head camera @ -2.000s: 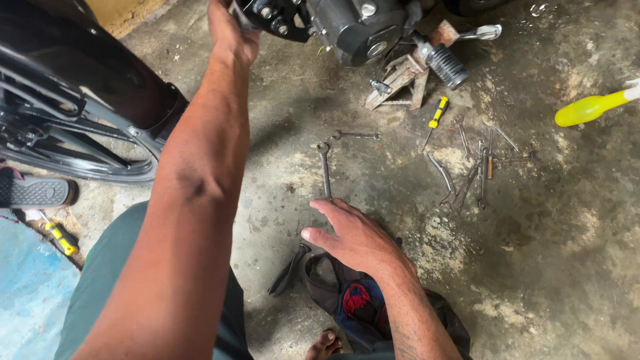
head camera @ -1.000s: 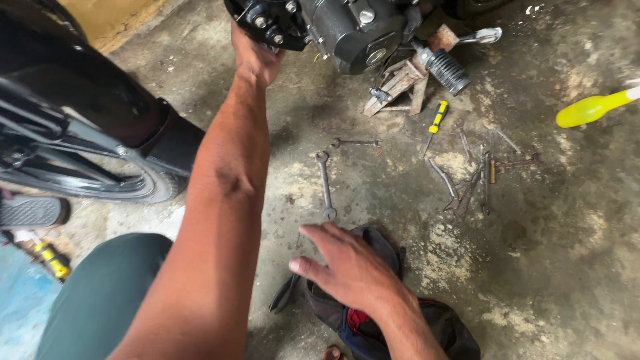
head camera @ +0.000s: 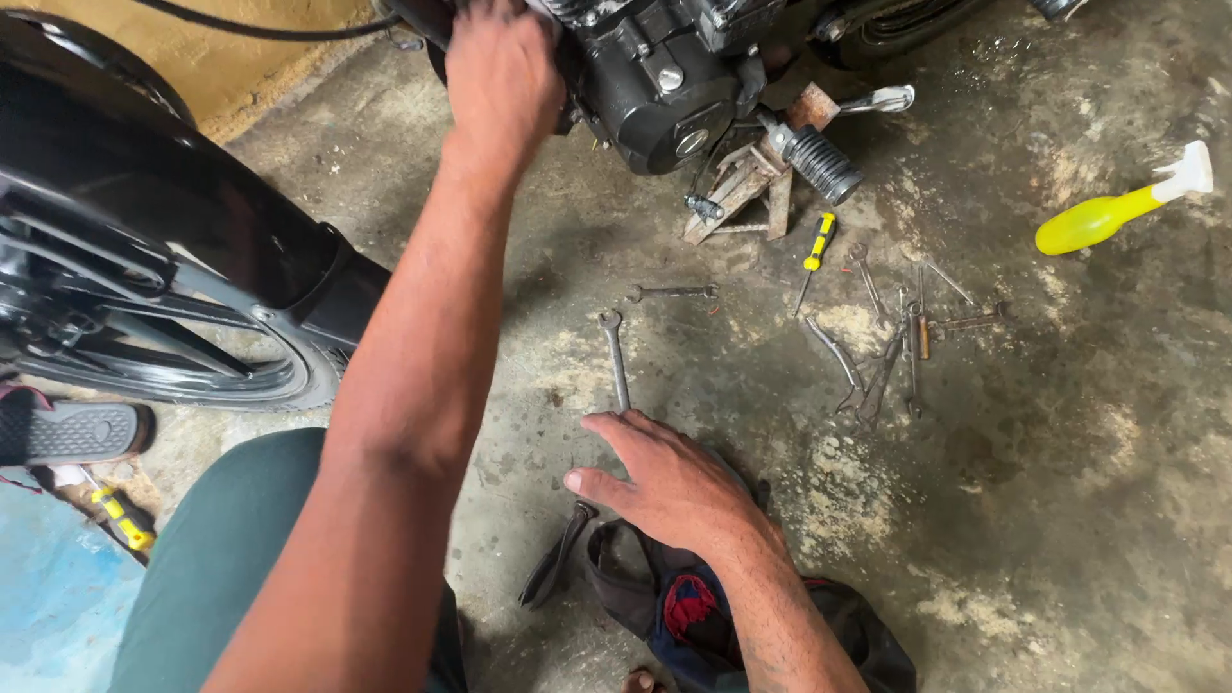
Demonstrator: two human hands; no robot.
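Note:
My left hand (head camera: 505, 72) reaches to the front of a black motorcycle engine (head camera: 664, 106) at the top; its fingertips are hidden, so whether it grips a part cannot be told. My right hand (head camera: 664, 476) hovers over the floor with its fingers apart and nothing in it. Just beyond its fingers lies an open-ended wrench (head camera: 616, 356), its lower end hidden behind the hand. A second wrench (head camera: 674, 292) lies crosswise farther up. Below the right hand are a dark cloth bag (head camera: 626, 587) with a red patch and dark-handled pliers (head camera: 558, 558).
Right of centre lie a yellow-black screwdriver (head camera: 820, 241), pliers (head camera: 881, 380) and several wrenches. A wooden stand (head camera: 736, 197) is beneath the engine near a footrest (head camera: 818, 164). A yellow spray bottle (head camera: 1107, 217) lies at right. A motorcycle wheel (head camera: 289, 375), a sandal (head camera: 87, 431) and another screwdriver (head camera: 123, 518) are at left.
My left hand has moved up over the front of the engine from its lower edge. The right hand stays low with its fingers apart. The tools on the floor have not moved.

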